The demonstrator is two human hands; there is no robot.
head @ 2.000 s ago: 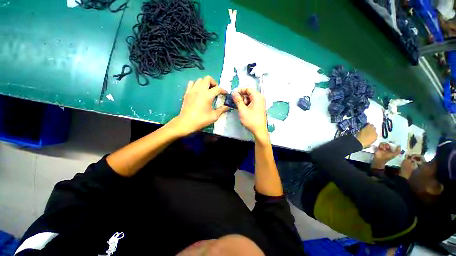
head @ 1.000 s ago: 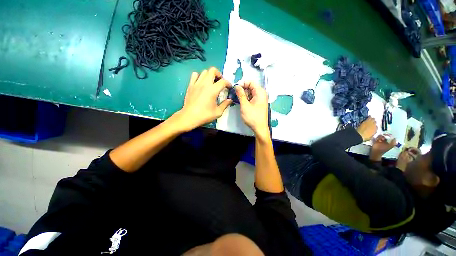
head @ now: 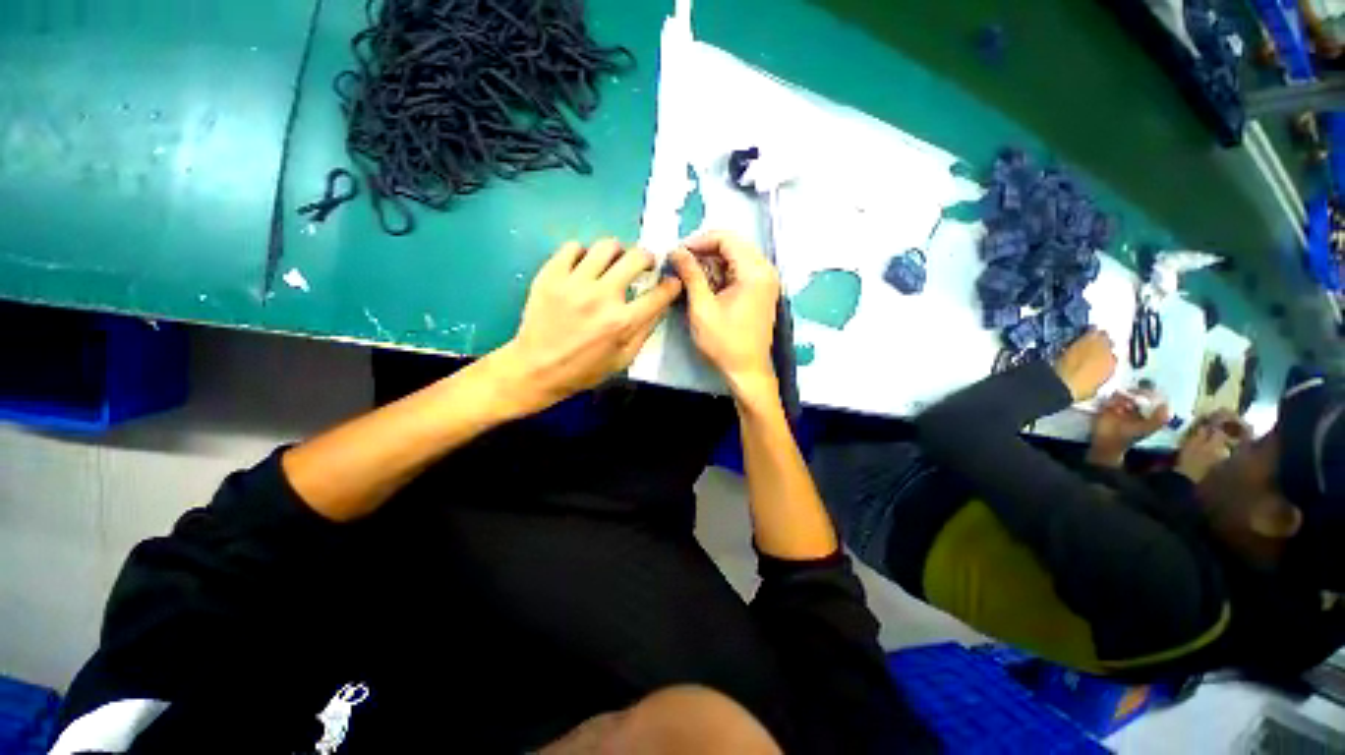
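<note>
My left hand point(head: 583, 317) and my right hand point(head: 730, 310) meet over the left edge of the white sheet point(head: 863, 185). Their fingertips pinch a small dark mini handbag point(head: 676, 272) between them; the fingers cover most of it. A large tangled pile of black straps point(head: 472, 96) lies on the green mat left of the sheet. One loose strap point(head: 329, 195) lies beside the pile. A single mini handbag point(head: 906, 270) lies on the sheet to the right of my hands.
A hammer point(head: 782, 295) lies on the sheet just right of my right hand, its dark head by a white wad. A heap of mini handbags point(head: 1036, 251) and scissors point(head: 1145, 333) lie near a seated neighbour point(head: 1062, 531). A blue crate point(head: 140, 369) is under the bench.
The view has shifted slightly. My hands remain together at the sheet's left edge. My left fingers have closed in over the mini handbag, which now shows less.
</note>
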